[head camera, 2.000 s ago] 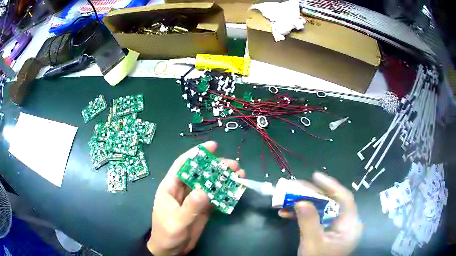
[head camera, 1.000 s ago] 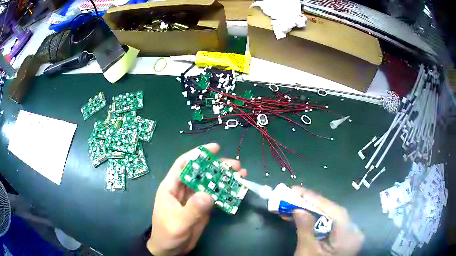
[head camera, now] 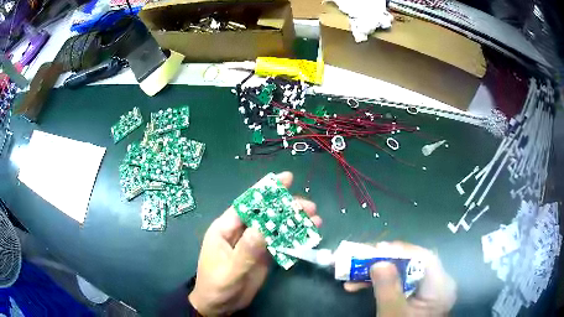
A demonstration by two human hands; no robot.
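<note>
My left hand (head camera: 232, 263) holds a green circuit board (head camera: 277, 217) by its edges, tilted, with its populated side up. My right hand (head camera: 411, 288) grips a white glue bottle (head camera: 377, 266) with a blue label, lying nearly level and pointing left. The tip of its long nozzle is at the board's lower end, close to the edge; whether it touches is too small to tell. A pile of similar circuit boards (head camera: 162, 162) lies at the left on the dark green bench top.
Red lead wires (head camera: 346, 145) and small black-and-white connectors (head camera: 272, 105) lie behind the hands, a nozzle cap (head camera: 433, 147) to their right. White cables (head camera: 516, 155) and adhesive pads (head camera: 522, 247) are at right, a paper sheet (head camera: 60, 173) at left. Cardboard boxes (head camera: 402, 62) and a yellow tube (head camera: 289, 69) stand behind.
The nozzle tip has moved from the board's right edge to its lower end. The bottle is now more level. The whole bench scene has shifted slightly right and up in the view.
</note>
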